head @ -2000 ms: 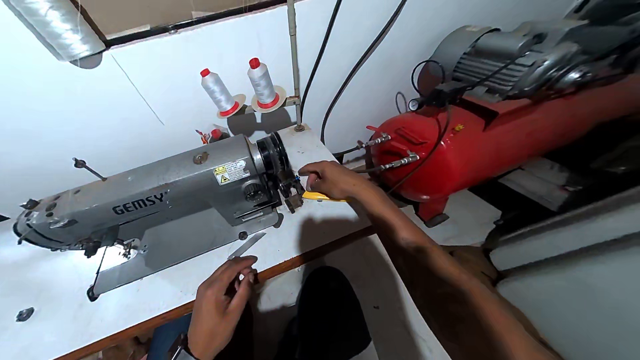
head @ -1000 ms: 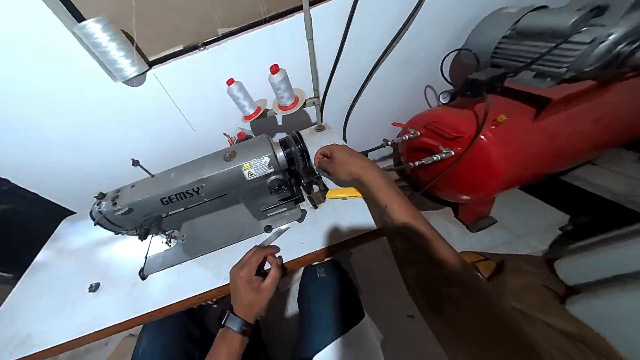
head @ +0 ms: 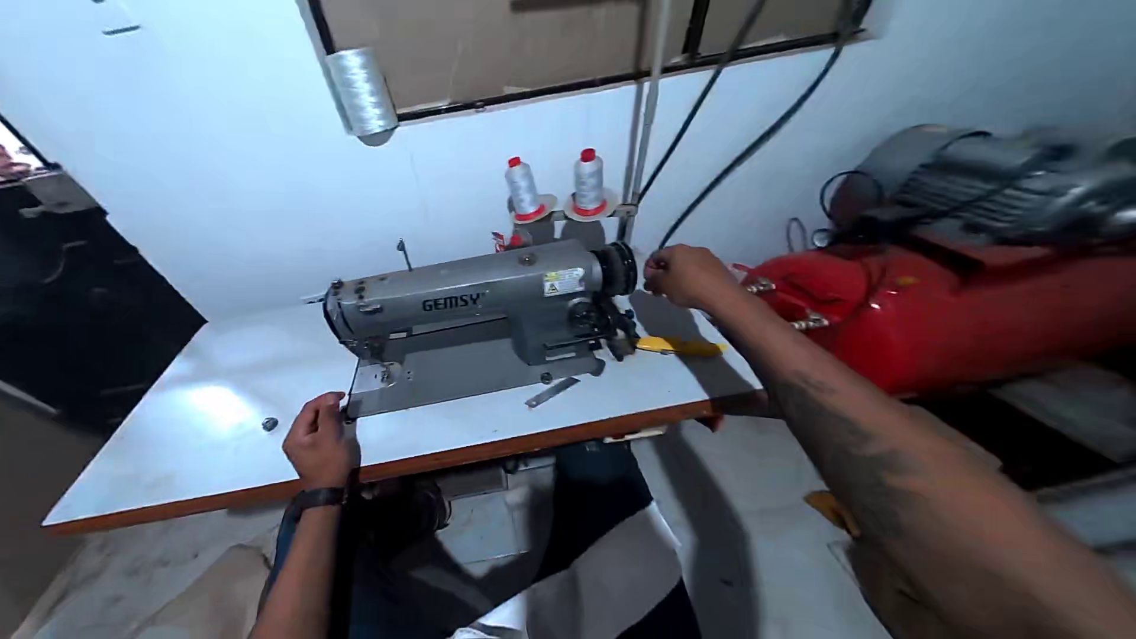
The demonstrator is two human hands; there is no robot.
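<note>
A grey Gemsy sewing machine (head: 461, 297) stands on a white table. My left hand (head: 318, 444) is at the table's front edge, left of the machine's bed, with fingers curled; whether it holds something small cannot be told. Just right of the machine's black handwheel (head: 619, 269) is my right hand (head: 688, 275), thumb and fingertips pinched together; anything between them is too small to tell. A flat metal piece (head: 551, 392) lies before the machine. A yellow-handled tool (head: 679, 346) rests below my right hand. Near my left hand lies a small dark metal part (head: 270, 424).
Two white thread cones (head: 523, 188) with red tops stand behind the machine, and a larger thread spool (head: 362, 93) is by the window frame. A red compressor tank (head: 958, 311) sits to the right. Black cables (head: 754, 142) hang down the wall. The table's brown edge (head: 497, 446) faces me.
My left hand has moved left along the table edge, away from the flat metal piece. My right hand has moved slightly off the handwheel. The view has shifted noticeably.
</note>
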